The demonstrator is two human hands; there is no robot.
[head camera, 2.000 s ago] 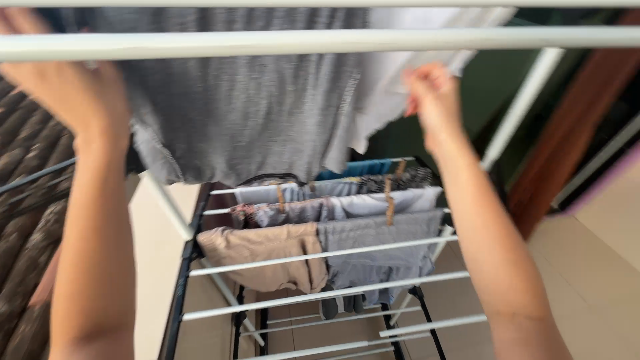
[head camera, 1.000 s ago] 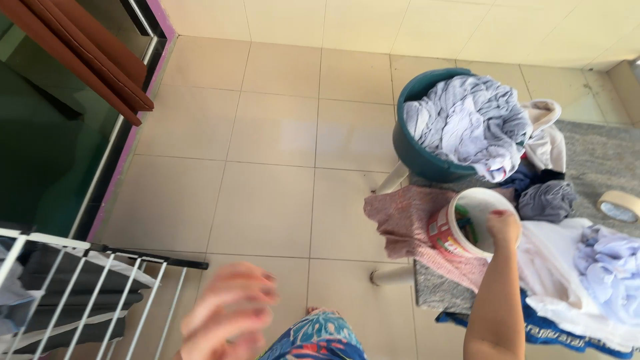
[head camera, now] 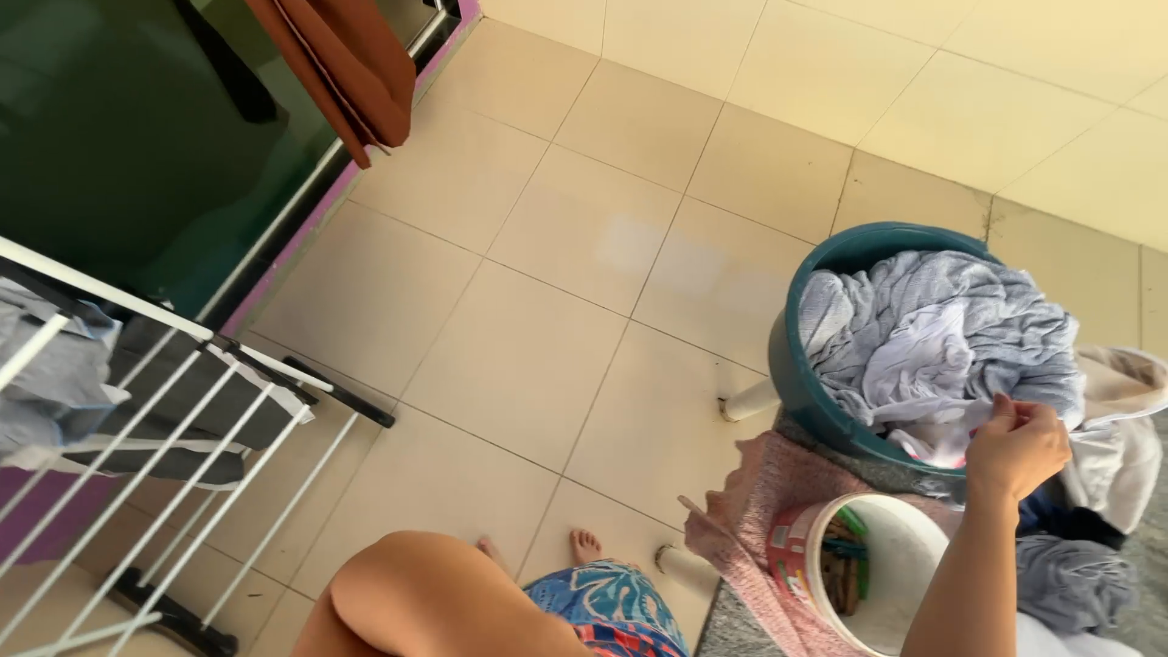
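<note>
My right hand (head camera: pixel 1020 445) reaches over the near rim of a teal plastic tub (head camera: pixel 787 365), its fingers closed on the edge of a white cloth (head camera: pixel 954 415) among the garments. Grey-blue crumpled laundry (head camera: pixel 976 301) fills the tub. Just below stands a white plastic bucket (head camera: pixel 899 566) with wooden and green clothespins (head camera: pixel 849 557) inside. My left forearm crosses the bottom of the view, bent; the left hand itself is outside the frame.
A pink towel (head camera: pixel 776 511) hangs over the stone bench's edge. Grey (head camera: pixel 1077 584) and white garments lie beside the bucket. At the left stands a white drying rack (head camera: pixel 182 365) with hung clothes, near a brown curtain (head camera: pixel 347 73) and glass door.
My right hand has moved from the bucket's rim to the laundry in the tub and taken hold of cloth there. The left hand has gone out of view.
</note>
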